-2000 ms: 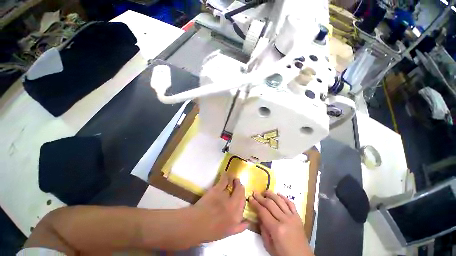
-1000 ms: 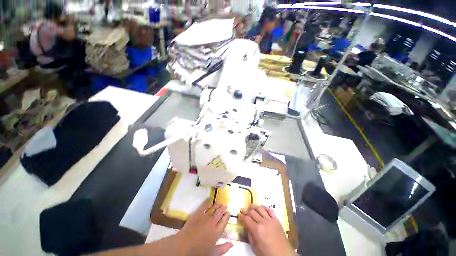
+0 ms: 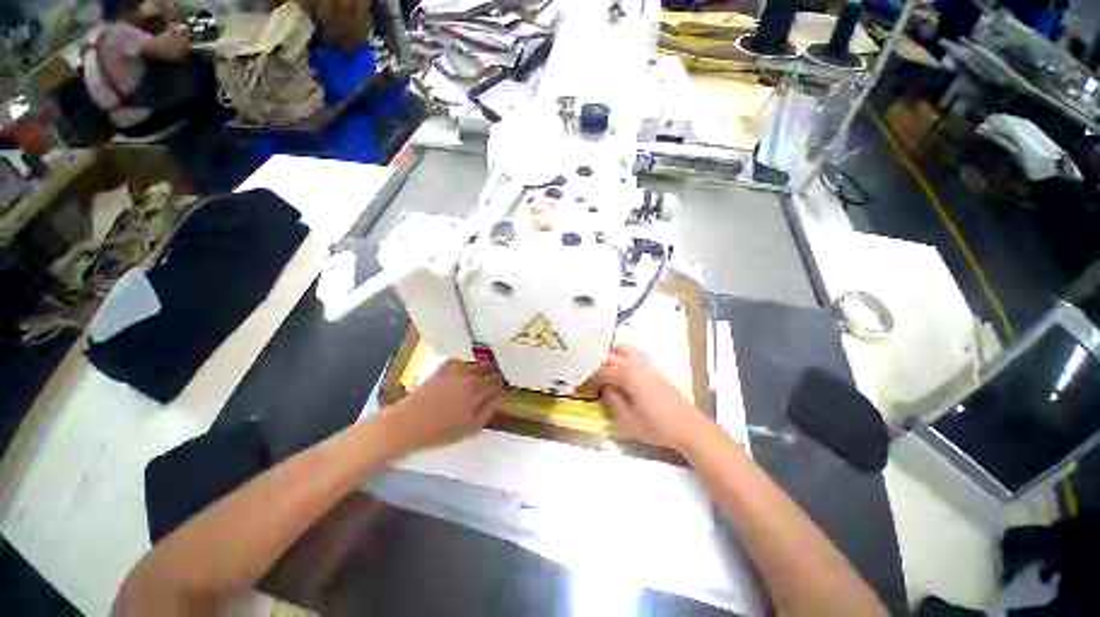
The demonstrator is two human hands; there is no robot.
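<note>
The sewing template is a brown-bordered frame with yellow and white inside, lying under the white sewing machine head. The head hides its middle and the template window. My left hand is at the left of the head, over the template, its fingertips partly hidden by the head. My right hand is at the right of the head, its fingertips on the template's yellow part. I cannot tell whether either hand grips anything. A white sheet lies in front of the template on the dark machine bed.
Black cut pieces lie at left, and finished black pieces at right. A large black fabric pile is at far left. A tape roll and control screen stand at right. A person sits at the back left.
The template has moved away from me, further under the head, with my hands now on both sides of the head. The window is now hidden and more white sheet shows in front. The view has shifted.
</note>
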